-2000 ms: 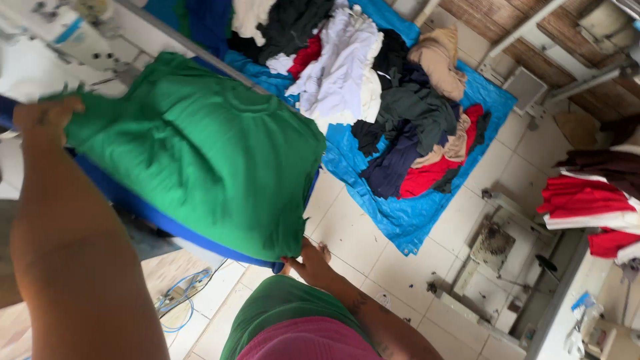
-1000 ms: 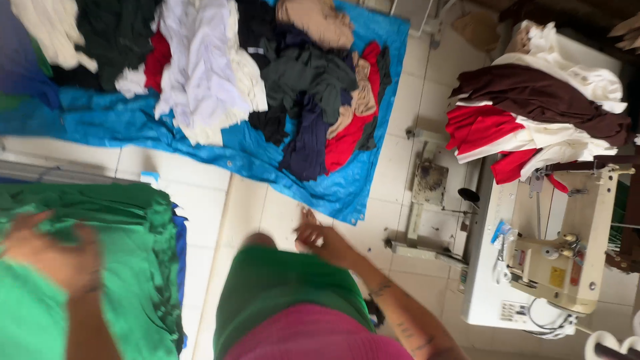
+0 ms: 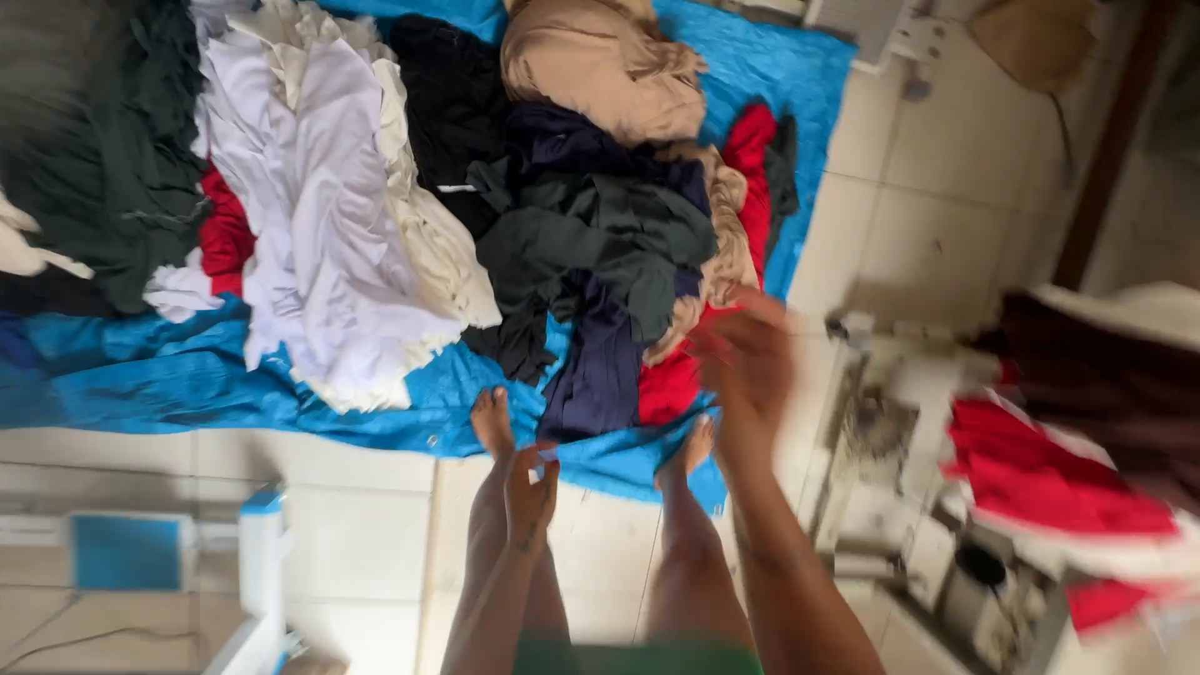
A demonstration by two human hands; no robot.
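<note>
Piles of loose fabric lie on a blue tarp (image 3: pixel 375 412) on the floor. My left hand (image 3: pixel 532 487) is low over the tarp's near edge, below dark navy cloth (image 3: pixel 595 375); a small pale spot shows at its fingers, too unclear to name. Blurred by motion, my right hand (image 3: pixel 750 356) is over red cloth (image 3: pixel 667 386) and beige cloth (image 3: pixel 727 220), its fingers apart and no cloth seen in them. Dark green-grey cloth (image 3: pixel 600 244), black cloth (image 3: pixel 445 103), white cloth (image 3: pixel 328 216) and a tan bundle (image 3: pixel 600 66) lie beyond and to the left.
My bare feet (image 3: pixel 494 422) are at the tarp's near edge. Machine parts and a metal frame (image 3: pixel 872 469) stand at right, beside a heap of red (image 3: pixel 1050 469), brown and white cloth. A white frame (image 3: pixel 262 562) stands at lower left on the tiled floor.
The green cloth that my left hand held two seconds ago and touched one second ago is out of view. Both hands are now in front of the tarp. The view has shifted strongly towards the piles.
</note>
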